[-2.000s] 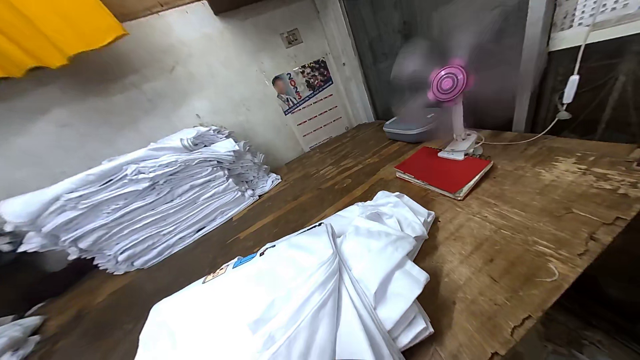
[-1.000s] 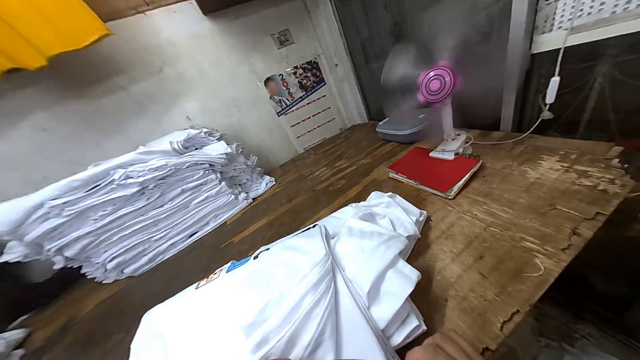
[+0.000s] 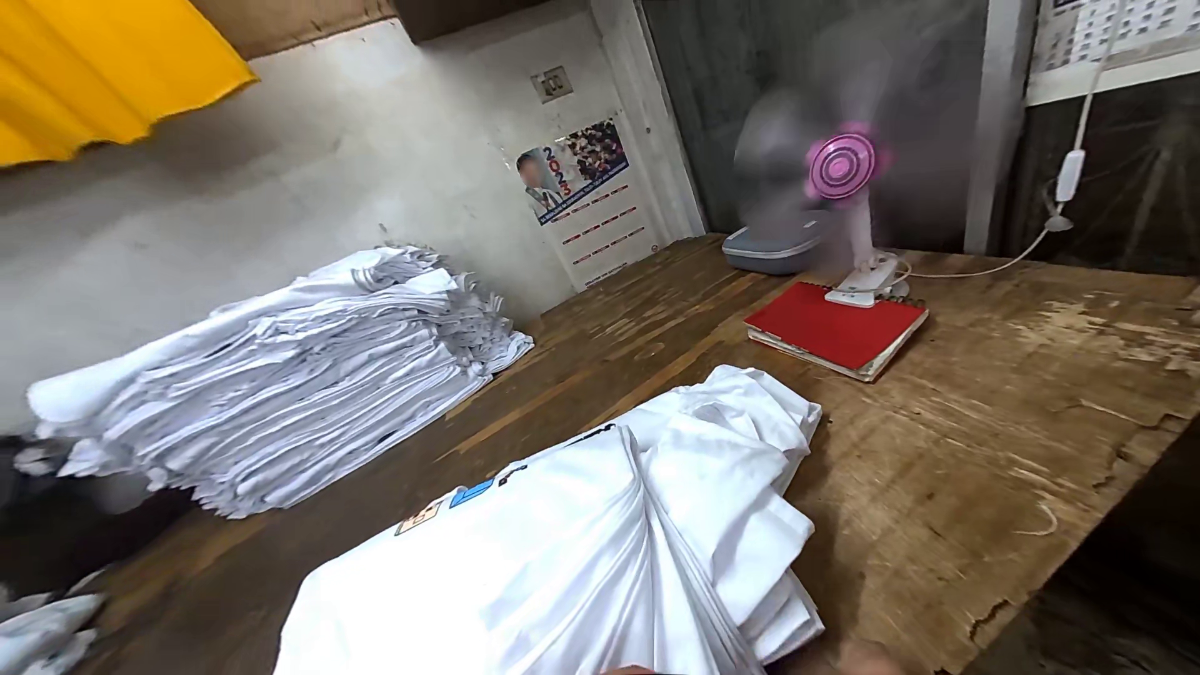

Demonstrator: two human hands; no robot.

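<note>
White cloth garments (image 3: 525,562) with small printed figures lie folded and fanned in a loose pile at the near middle of the wooden table. At the bottom edge, right of this pile, a blurred part of my right hand (image 3: 858,656) shows beside the cloth; its fingers are mostly cut off. A small bit of skin (image 3: 626,670) shows at the bottom edge over the cloth, and which hand it belongs to is unclear. My left hand cannot be made out.
A tall stack of white cloth (image 3: 309,375) stands by the wall at the left. A running pink and white fan (image 3: 844,169) rests its base on a red notebook (image 3: 839,323), with a grey case (image 3: 773,246) behind. Yellow cloth (image 3: 103,75) hangs upper left. The wooden table's (image 3: 975,450) right edge is chipped.
A hand, not seen two seconds ago, came into view at the bottom right of the near cloth and is still partly there. The garments keep much the same shape.
</note>
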